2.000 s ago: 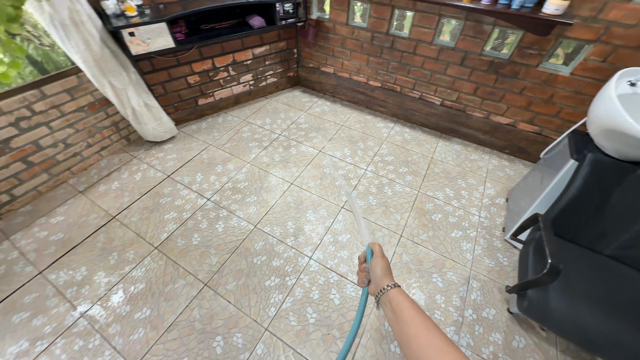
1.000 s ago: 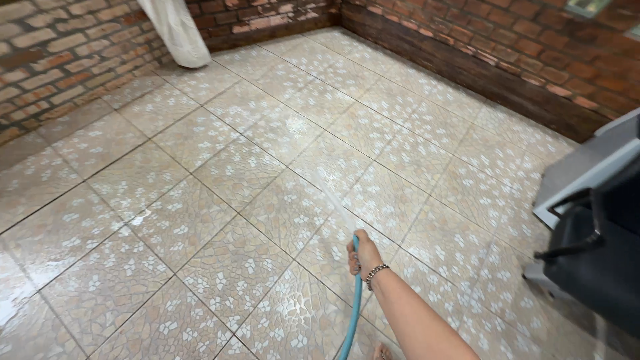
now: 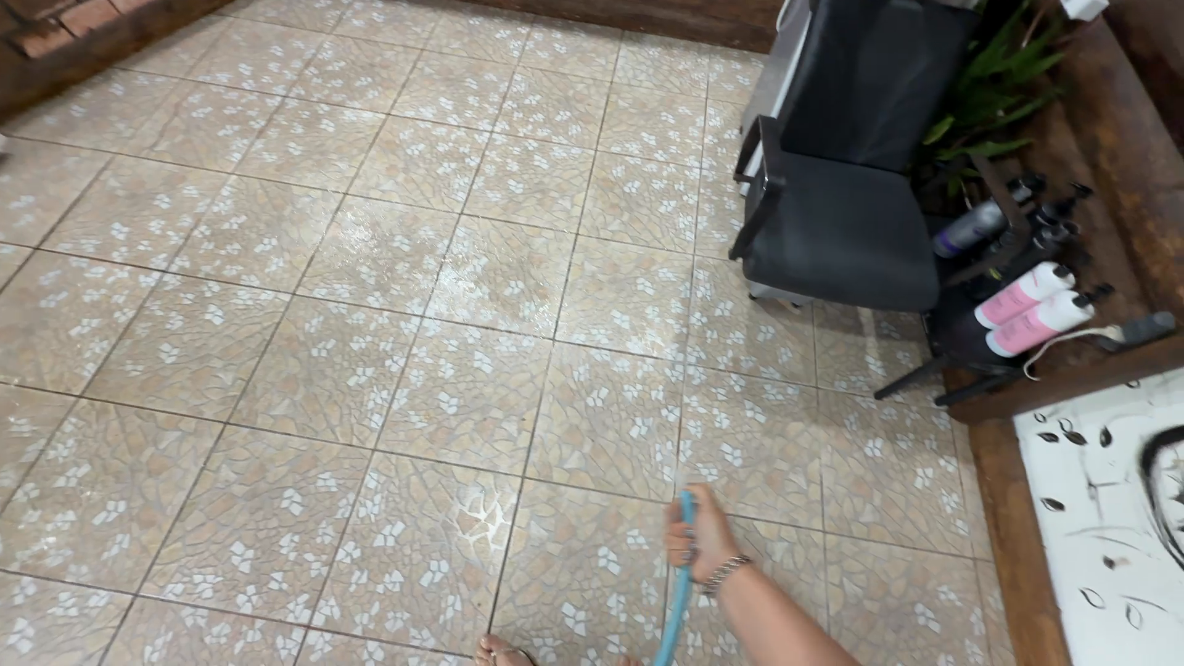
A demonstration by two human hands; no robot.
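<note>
My right hand (image 3: 700, 535), with a chain bracelet on its wrist, is closed around a light blue hose (image 3: 677, 606) near its end. The hose runs down out of view at the bottom edge. A faint trace of water shows just above the hose's end. Beneath lies a beige tiled floor (image 3: 462, 388) with a white petal pattern, wet and shining in patches. My left hand is not in the picture. A foot in a sandal (image 3: 502, 651) shows at the bottom edge.
A black salon chair (image 3: 846, 222) stands at the upper right. Beside it, pump bottles (image 3: 1027, 296) rest on a dark stand, near a green plant (image 3: 999, 88). A wooden-framed white panel with black drawings (image 3: 1091, 518) is at the right. Dark wooden baseboard (image 3: 638, 18) runs along the back.
The view has swung far to the right, bringing the whole chair, bottles and plant into sight. My right hand still grips the hose. The clear water jet seen earlier is now barely visible.
</note>
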